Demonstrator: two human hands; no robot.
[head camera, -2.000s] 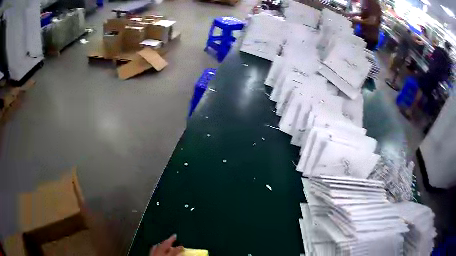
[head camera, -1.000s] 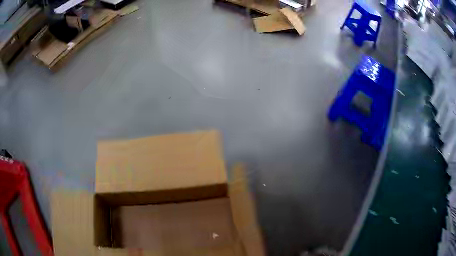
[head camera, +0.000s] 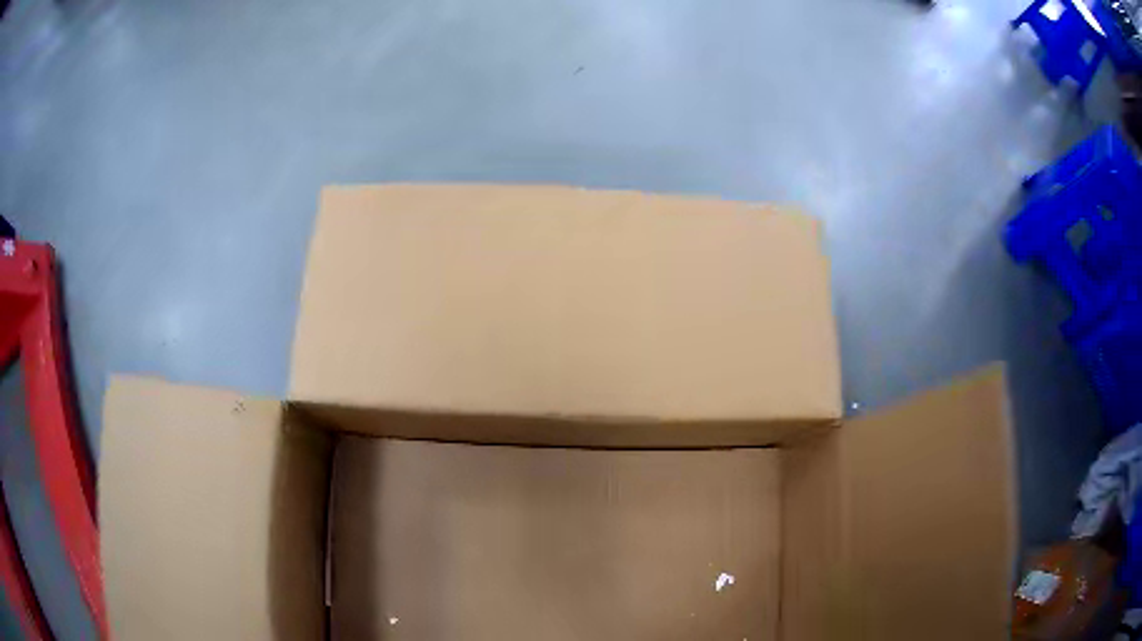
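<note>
A large brown corrugated carton (head camera: 564, 307) stands on the grey floor, straight in front of and below me. Its far flap and two side flaps are folded outwards. The visible part of its inside holds no panels, only a few small white scraps (head camera: 724, 581) on the bottom. The near side of the carton is cut off by the lower edge of the picture. Neither of my hands is in the picture.
Part of a red pallet jack (head camera: 56, 413) lies along the left edge. Blue plastic stools (head camera: 1083, 225) stand at the right. An orange-brown round thing with a white label (head camera: 1052, 586) and crumpled whitish material (head camera: 1108, 482) are at the lower right.
The view has turned left and down, from the green table with white panels to the carton, which now looks larger and central. The hand by the yellow piece has left the picture.
</note>
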